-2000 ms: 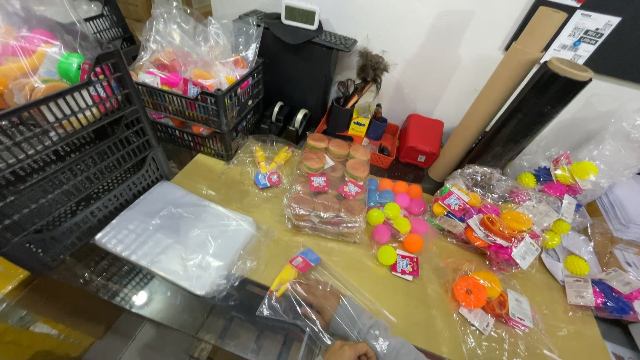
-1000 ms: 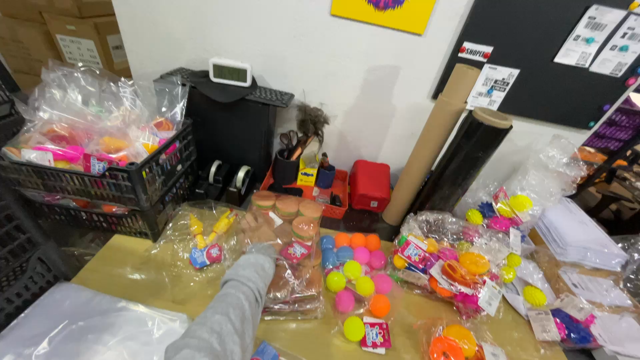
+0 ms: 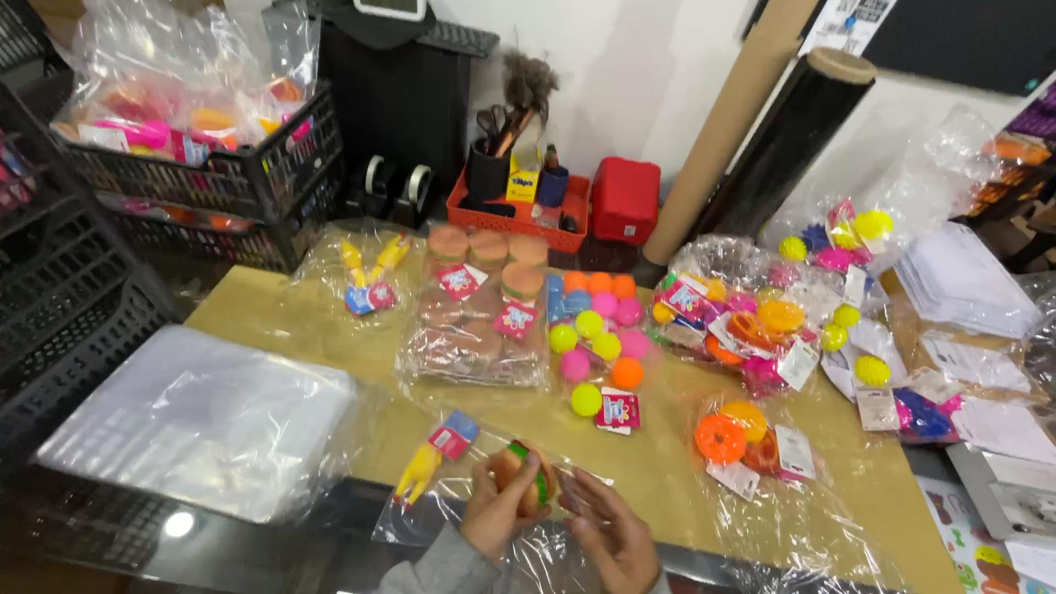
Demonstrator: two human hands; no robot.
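Note:
A toy burger (image 3: 526, 474) with a green layer is in my left hand (image 3: 495, 503), fingers closed round it at the table's near edge. Close beside it, my right hand (image 3: 610, 528) has its fingers at something thin and dark by the burger, too blurred to name. Under and around both hands lies a clear plastic bag (image 3: 462, 487). On that bag, left of the burger, rests a yellow rubber chicken toy (image 3: 419, 470) with a blue and red tag. Behind stands a clear pack of toy burgers (image 3: 478, 330), with colored balls (image 3: 590, 346) to its right.
Flat clear bags (image 3: 198, 421) lie stacked at left. Black crates (image 3: 198, 177) of bagged toys stand back left. A red basket (image 3: 518, 223) holds scissors. Bagged toys (image 3: 742, 322) are at right, near leaning rolls (image 3: 784, 144). Bagged orange toys (image 3: 730, 441) lie nearer.
The sleeved arm that reached to the burger pack one second ago is back at the near edge. A toy burger is now in my left hand, and both hands show together.

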